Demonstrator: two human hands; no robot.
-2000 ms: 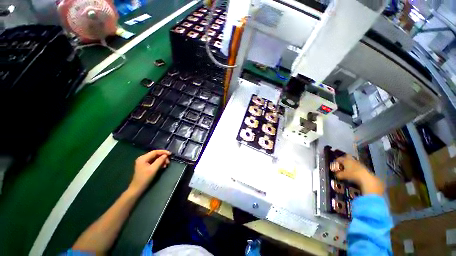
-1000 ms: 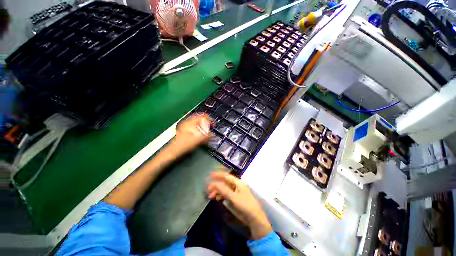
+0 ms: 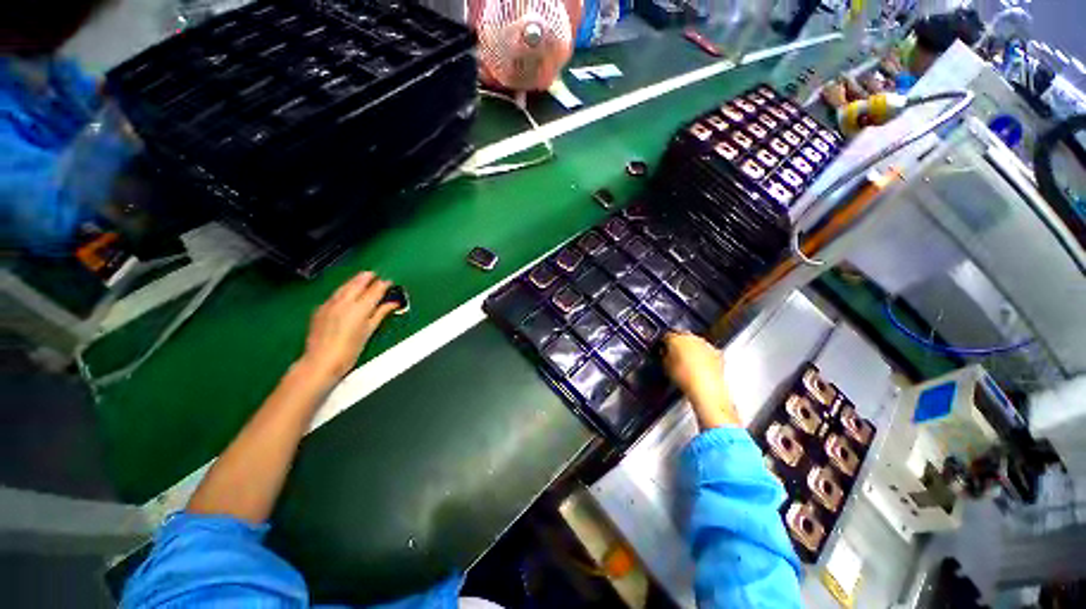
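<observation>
My left hand is over the green belt, its fingertips on a small dark square part. Another such part lies on the belt to its right. A black blister tray lies beside the belt, with parts in some pockets and other pockets empty. My right hand is at the tray's right side, fingertips down at a pocket; a dark part seems to be at the fingertips, partly hidden. A black fixture with copper-coloured ring parts sits on the white machine table.
A tall stack of black trays stands beyond the belt, near a pink fan. A filled tray stack stands behind the blister tray. A person's blue sleeve is at far left. The white machine with its blue-screened box is at right.
The view has swung right-to-left, showing more belt. My left hand has moved from the tray to a part on the belt. My right hand has moved from the bench edge onto the tray.
</observation>
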